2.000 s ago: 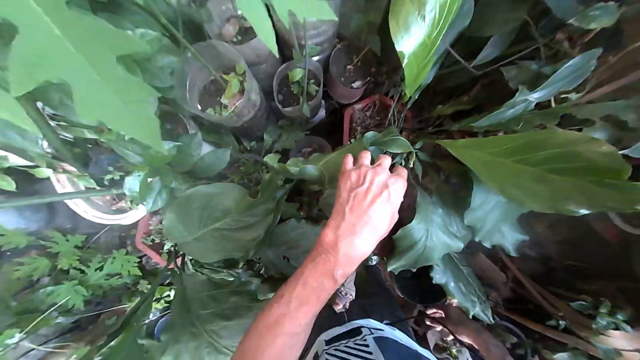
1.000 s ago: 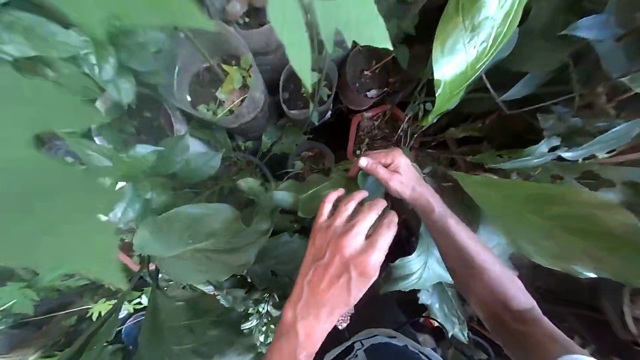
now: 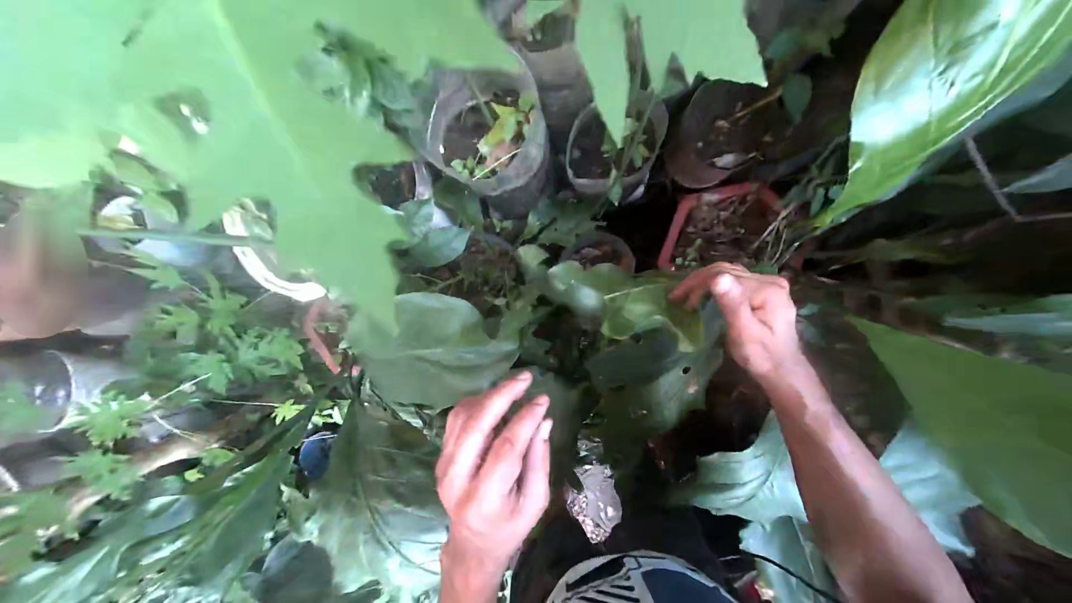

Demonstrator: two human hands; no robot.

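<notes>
My right hand (image 3: pixel 749 314) is at a broad, yellowish-green leaf (image 3: pixel 645 306) with small holes, its fingertips at the leaf's right end; whether they pinch it is hard to tell. Palm down, my left hand (image 3: pixel 496 465) hovers lower and to the left, fingers slightly spread, holding nothing. Just above its fingertips lies a wide green leaf (image 3: pixel 427 343). Beyond my right hand stands a red-rimmed planter (image 3: pixel 682 222) with soil and dry stems.
Translucent plastic pots (image 3: pixel 536 155), a smaller pot (image 3: pixel 615 159) and a dark round pot (image 3: pixel 695 159) stand at the back. A large lobed leaf (image 3: pixel 276 126) hangs close at upper left. Glossy leaves (image 3: pixel 930 109) reach in from the right. Patterned fabric (image 3: pixel 641 578) shows below.
The left hand has moved down and left, away from the right hand. The right hand, not in view two seconds ago, stays near the red-rimmed planter. More of the holed leaf shows between them.
</notes>
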